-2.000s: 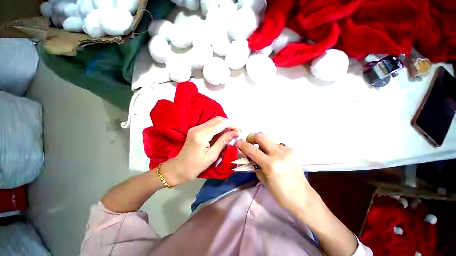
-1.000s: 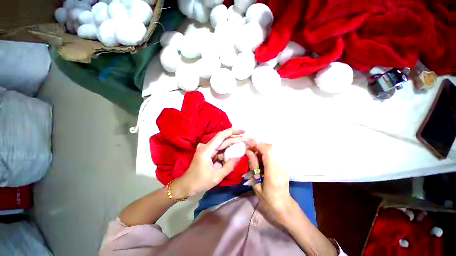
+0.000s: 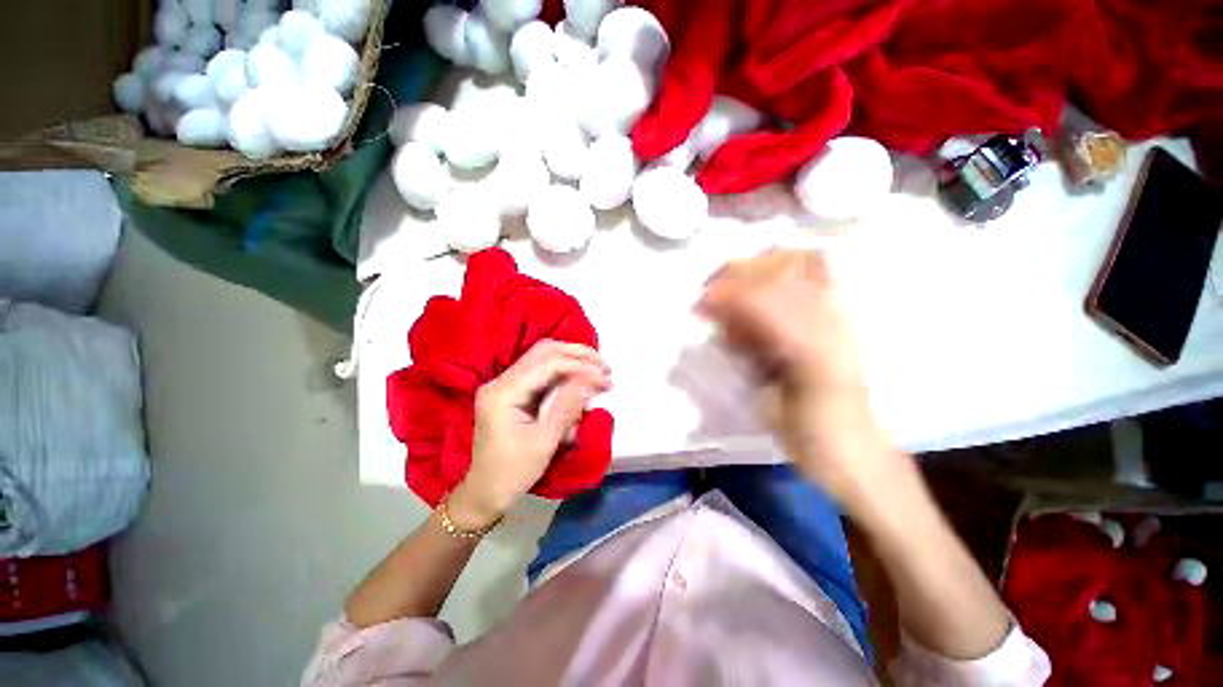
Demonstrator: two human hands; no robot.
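Note:
A red plush piece (image 3: 449,342) with petal-like points lies at the table's near left edge. My left hand (image 3: 530,409) is on it, fingers curled and gripping its right part. Any pom-pom at those fingertips is hidden. My right hand (image 3: 778,309) is raised over the table to the right of the plush, apart from it, and blurred by motion. Whether it holds a needle, thread or snips cannot be seen. Loose white pom-poms (image 3: 561,218) lie in a group behind the plush piece.
A red plush heap (image 3: 966,61) covers the far table edge. A silver object (image 3: 990,177), a small amber item (image 3: 1093,153) and a smartphone (image 3: 1156,255) lie at right. A pom-pom carton (image 3: 221,168) is upper left. A carton of red pieces (image 3: 1073,591) is low right. White sacks (image 3: 67,430) stand at left.
My right hand has moved away from my left hand, up and to the right. The white pom-pom seen between my hands a second ago no longer shows. My left hand stays on the plush.

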